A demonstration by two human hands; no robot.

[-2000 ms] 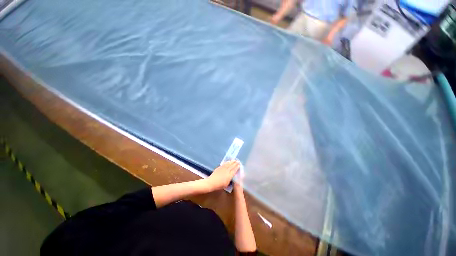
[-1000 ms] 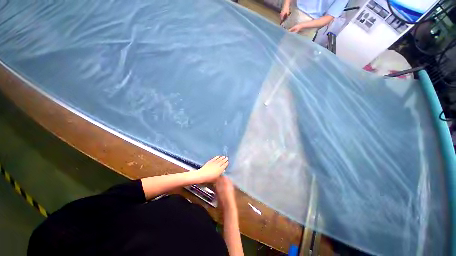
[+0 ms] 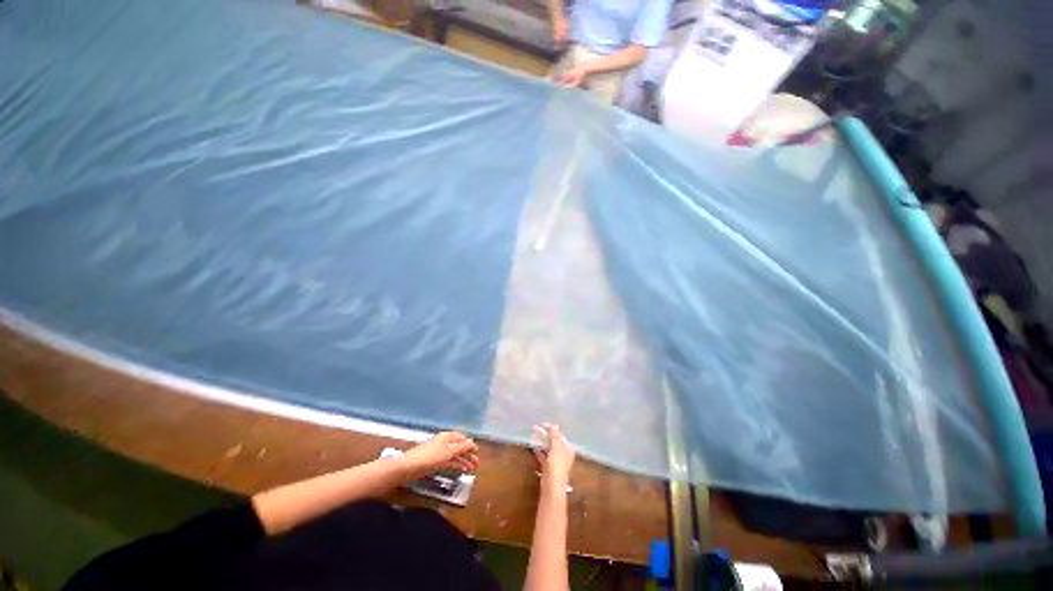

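The layered blue fabric (image 3: 346,277) lies over the left and middle of the table, with a white line along its near edge. Loose sheer blue fabric (image 3: 739,312) spreads past its cut end, wrinkled and see-through. My left hand (image 3: 440,454) is at the near edge by the lay's corner, fingers curled; whether it grips anything is unclear. A flat pale rectangle with a dark centre (image 3: 448,487) lies on the wood just below it. My right hand (image 3: 554,448) pinches the near edge of the sheer fabric, right of the corner.
A turquoise roll (image 3: 947,289) stands along the far right. A metal rail (image 3: 684,520) with a blue part (image 3: 661,560) is at the right near edge. A thin pale stick (image 3: 558,196) shows under the sheer fabric. A person (image 3: 606,46) stands across the table, hand at the edge.
My hands were together on the lay's corner and are now apart, the right one further right. The pale rectangle moved off the fabric onto the wood. The top sheer fabric shifted; the view turned right.
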